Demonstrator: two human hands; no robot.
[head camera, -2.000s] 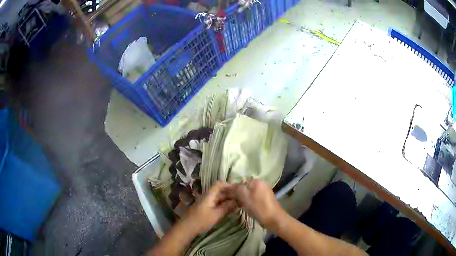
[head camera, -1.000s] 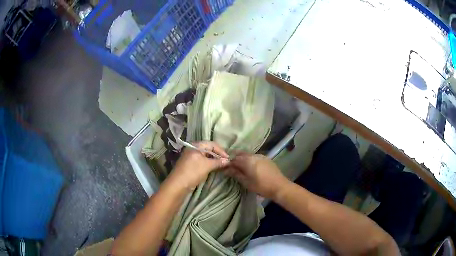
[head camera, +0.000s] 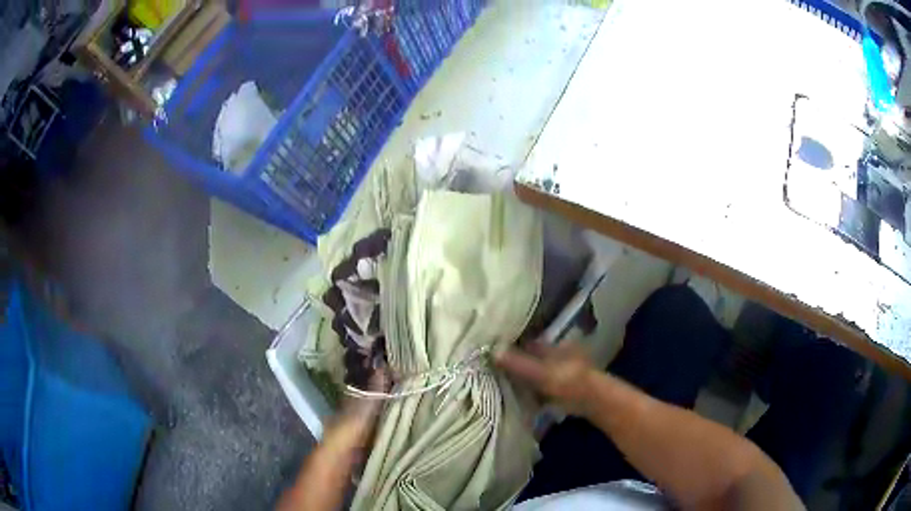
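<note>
A thick bundle of khaki-green cut pieces (head camera: 469, 269) lies over the bin and towards my lap. A narrow pale tie strip (head camera: 425, 381) runs around its middle, with a loose loop at the left. My left hand (head camera: 362, 404) is at the bundle's left side, blurred, its fingers partly hidden; I cannot tell whether it holds anything. My right hand (head camera: 544, 371) is at the bundle's right side beside the tie, also blurred, with its fingertips near the cloth; its grip is unclear.
The pale work bin (head camera: 296, 371) holds brown scraps (head camera: 358, 299). A blue lattice crate (head camera: 318, 150) stands behind it. The white sewing table (head camera: 679, 130) with a chipped brown edge is at the right. A blue cloth or cover (head camera: 75, 399) is at the far left.
My hands were together at the bundle's middle and have moved apart to its two sides. The tie now shows across the bundle. The view has shifted slightly.
</note>
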